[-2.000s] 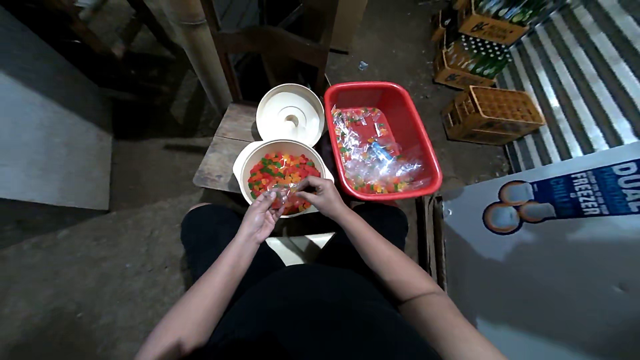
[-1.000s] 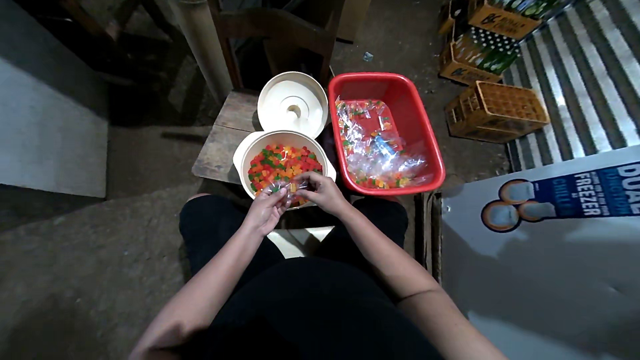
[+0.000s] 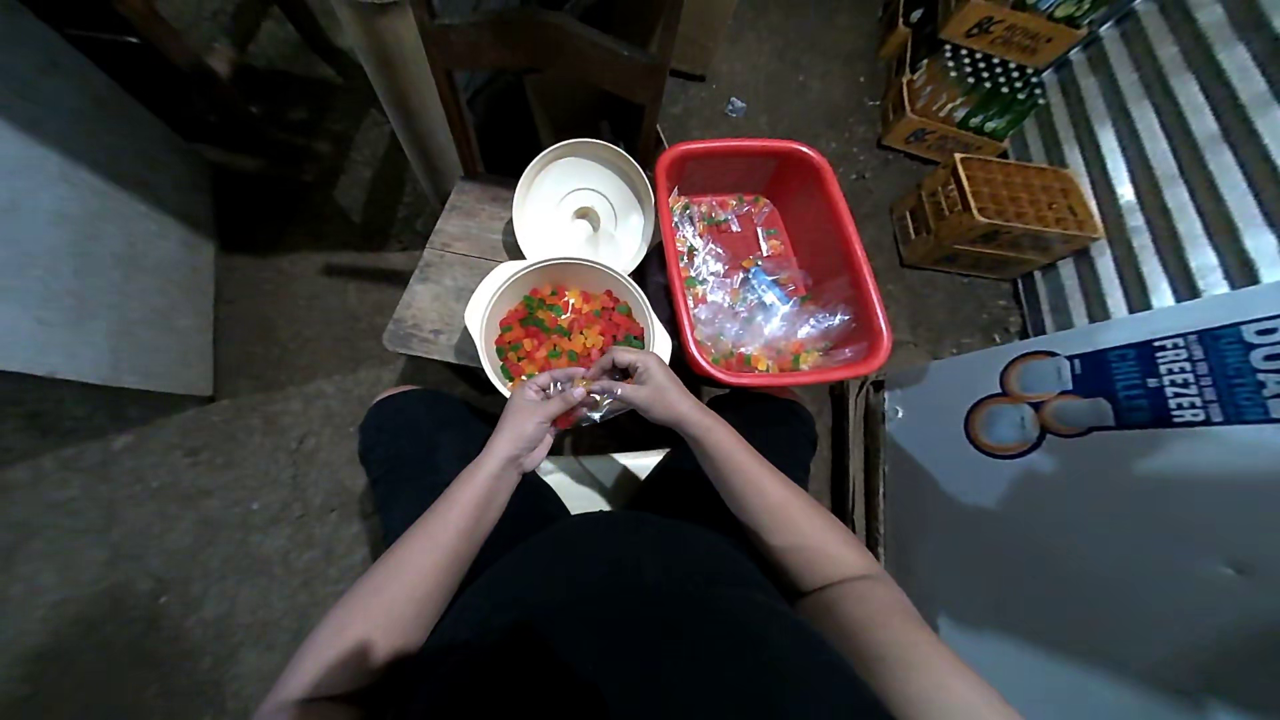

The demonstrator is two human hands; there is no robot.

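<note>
Red, orange, yellow and green gummy candies (image 3: 565, 325) fill much of a cream plastic tub (image 3: 486, 318) in front of me. Over its near rim, my left hand (image 3: 540, 412) pinches a small clear plastic bag (image 3: 597, 402) with some candy in it. My right hand (image 3: 645, 385) grips the same bag from the other side, thumb and fingers together. The cream round lid (image 3: 583, 205) lies just beyond the tub. To the right is a red plastic basin (image 3: 840, 240) holding clear bags, some with candies inside, and a blue-marked wrapper (image 3: 770, 288).
Tub and lid rest on a worn wooden chair seat (image 3: 430, 300). A large printed freezer carton (image 3: 1080, 510) stands at the right. Farther back are a plastic bottle crate (image 3: 1000, 215) and crates with bottles (image 3: 960, 95). A pale panel (image 3: 100, 230) stands at the left.
Both hands stay together over the near rim of the tub with the small bag between them; only the fingers have shifted slightly.
</note>
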